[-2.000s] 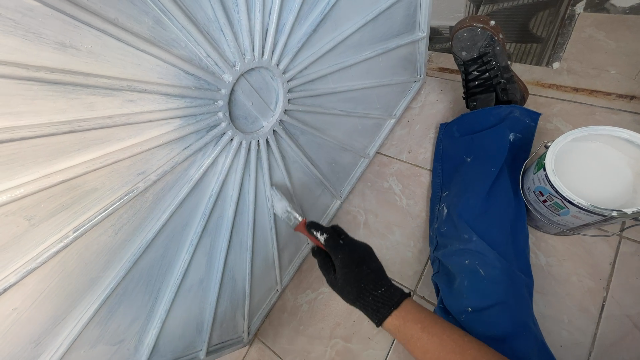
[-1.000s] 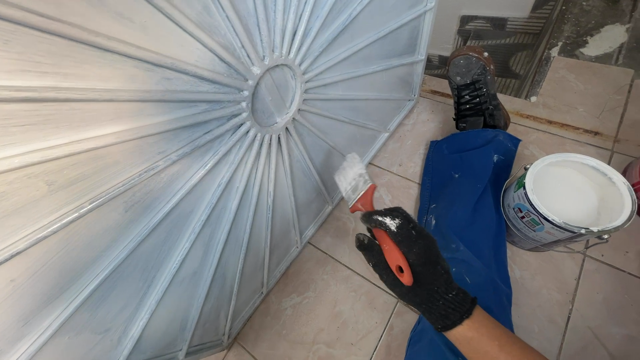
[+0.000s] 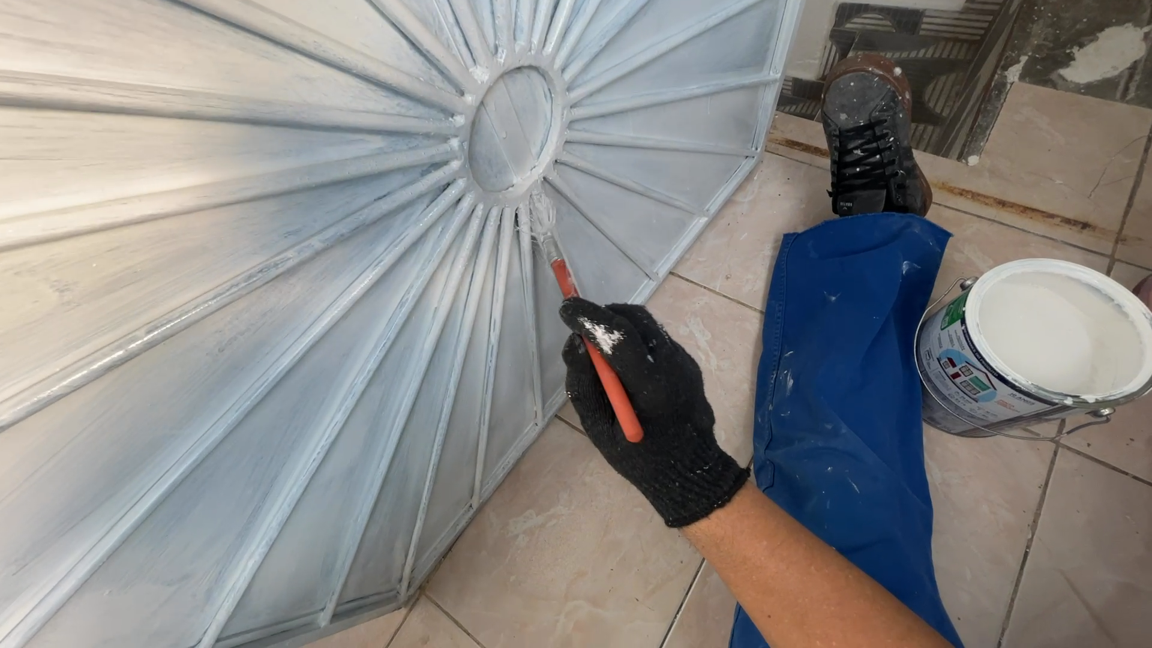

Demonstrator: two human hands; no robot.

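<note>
My right hand (image 3: pixel 643 396), in a black knit glove smeared with white paint, grips a paintbrush (image 3: pixel 614 382) by its red handle. The bristles, coated in white, touch the panel just below its central ring (image 3: pixel 514 130), by the inner ends of the ribs. The large panel (image 3: pixel 360 432) is painted whitish blue, with raised ribs fanning out from that ring to an angular outer frame. White paint shows inside an open metal can (image 3: pixel 981 378) at the right, its wire handle hanging down. My left hand is outside the view.
My leg in blue work trousers (image 3: pixel 841 360), with paint spots, lies between the panel and the can. A dark laced shoe (image 3: pixel 868 135) points toward the top. Beige floor tiles (image 3: pixel 576 540) run beneath everything, and a dark, paint-stained patch (image 3: pixel 918 54) lies at the upper right.
The brush was lifted off the panel, with its wide face showing, one second ago. My right hand has since turned it and brought its bristles against the ribs below the ring.
</note>
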